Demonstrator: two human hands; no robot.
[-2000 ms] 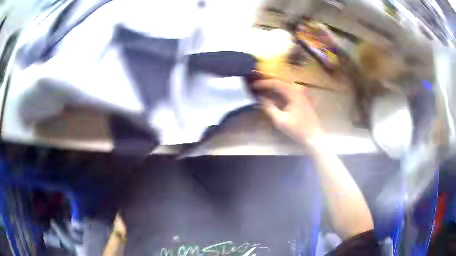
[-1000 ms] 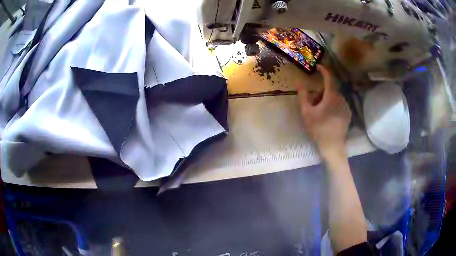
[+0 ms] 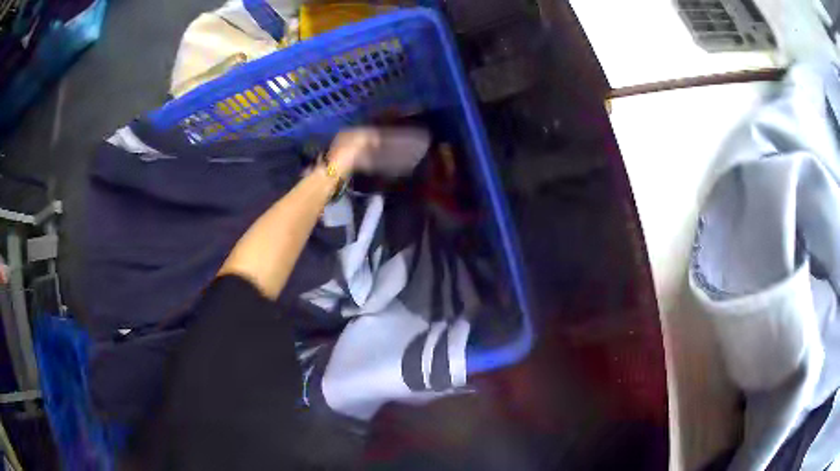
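My left hand (image 3: 364, 152), with a bracelet at the wrist, reaches into the blue lattice basket (image 3: 495, 198). It is motion-blurred, and a pale pinkish shape shows at its fingertips; I cannot tell if it is fingers or cloth. Below the hand lie pale cloth pieces with dark stripes (image 3: 368, 359). Dark navy cloth (image 3: 175, 216) is heaped over the basket's left side. My right hand is out of the picture.
The white table (image 3: 645, 184) with its curved edge stands at the right, bearing a pale blue-grey garment panel (image 3: 769, 322). A cream bundle (image 3: 216, 46) lies behind the basket. Metal bars (image 3: 18, 267) stand at the far left.
The view has swung left from the sewing machine to the basket. My left hand is now inside the basket. My right hand, before near the phone, has left the picture.
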